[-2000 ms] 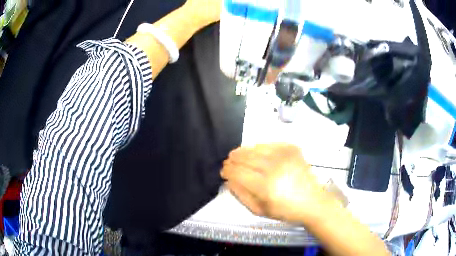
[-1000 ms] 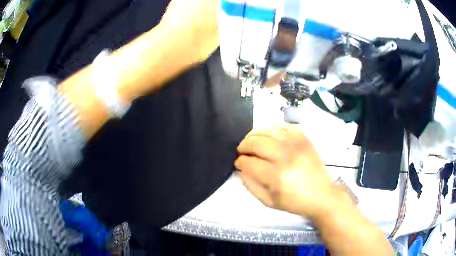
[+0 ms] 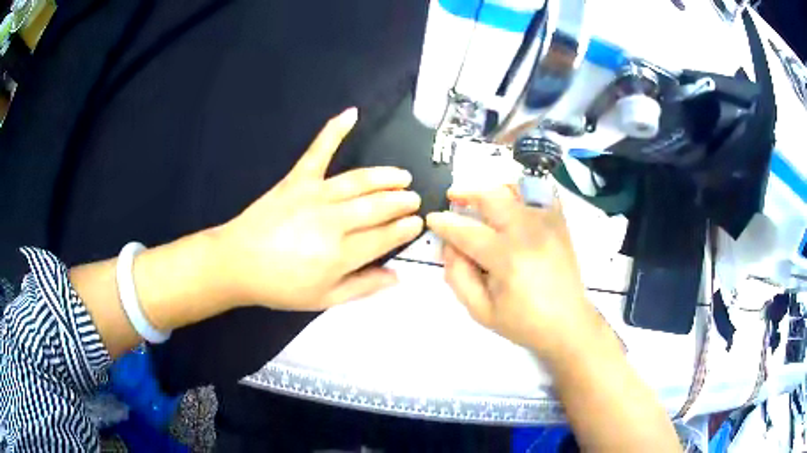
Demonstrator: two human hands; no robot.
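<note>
A black garment panel (image 3: pixel 221 133) covers the left of the white table and hangs over its front edge. My left hand (image 3: pixel 327 230) lies flat on it, fingers spread, fingertips near the panel's right border. My right hand (image 3: pixel 513 265) is at that border, fingertips together on the cloth edge, just in front of the presser foot (image 3: pixel 442 149). The white sewing machine head (image 3: pixel 482 53) with a blue stripe stands above. The needle is too small to make out.
Black cloth scraps (image 3: pixel 708 150) drape over the machine at right. A smooth black rectangle, perhaps a smartphone (image 3: pixel 662 296), lies below them. A ruler scale (image 3: pixel 398 400) runs along the table's front edge. A blue bag (image 3: pixel 142 389) is below at left.
My left hand has come back from behind the machine head and now lies spread on the panel. My right hand has moved slightly up toward the presser foot. The panel's front edge has shifted.
</note>
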